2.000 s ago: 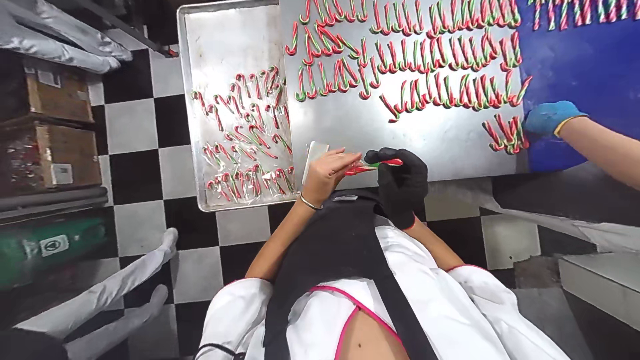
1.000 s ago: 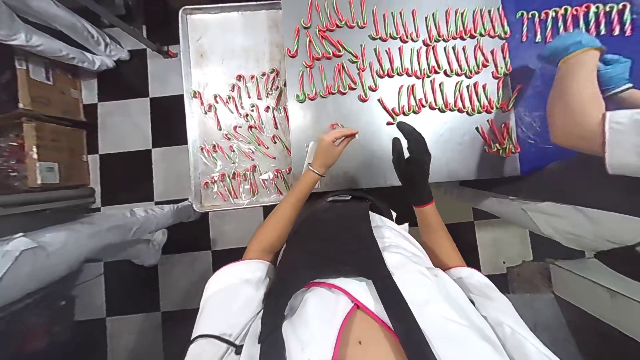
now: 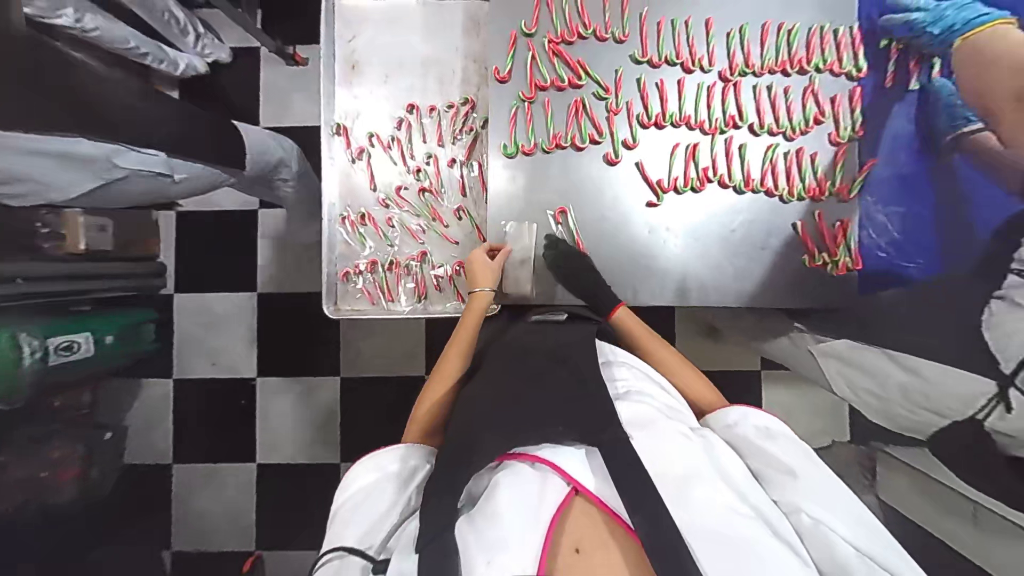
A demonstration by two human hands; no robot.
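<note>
My bare left hand (image 3: 486,268) has its fingertips pinched together at the left edge of a stack of clear plastic sleeves (image 3: 520,256); whether it grips one I cannot tell. My right hand (image 3: 578,268), in a black glove, rests palm down on the metal table, its fingers by a candy cane in a clear sleeve (image 3: 566,224). Whether it holds that candy cane is unclear. Unwrapped red, green and white candy canes (image 3: 736,168) lie in rows farther up the table. Wrapped candy canes (image 3: 416,208) lie in the tray to the left.
The metal sheet tray (image 3: 328,192) adjoins the steel table (image 3: 688,256). A small bunch of candy canes (image 3: 832,244) lies near the table's right edge. Beyond is a blue surface (image 3: 888,208) with a co-worker's blue-gloved hands (image 3: 944,24). Other people's legs show on the left.
My hands have moved apart since two seconds ago, when they were together around a candy cane. The left is now at the sleeves. The right has moved left from near the lowest row.
</note>
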